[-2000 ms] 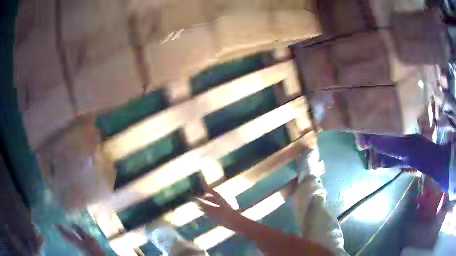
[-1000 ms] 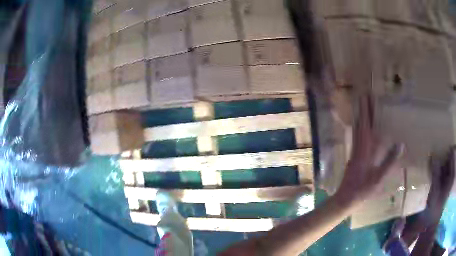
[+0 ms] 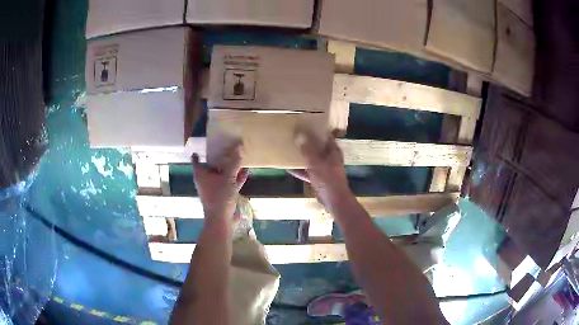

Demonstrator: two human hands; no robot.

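A brown carton (image 3: 273,79) with a boxed wine-glass mark and a tape seam is held over the wooden pallet (image 3: 393,152), just right of another carton (image 3: 136,89), with a narrow gap between them. My left hand (image 3: 219,181) grips its near left edge. My right hand (image 3: 322,159) grips its near right edge. Both hands are bare. Whether the carton's underside touches the slats is hidden.
A row of cartons (image 3: 374,22) runs along the far side. Dark stacked cartons (image 3: 508,159) stand at the right. Clear film (image 3: 19,222) hangs at the left. A dark cable (image 3: 108,254) crosses the green floor. A shoe (image 3: 333,303) shows at the bottom.
The view has turned back from the right-hand stack to the pallet. My right hand, earlier open over that stack, now grips a carton with my left hand, beside the end carton.
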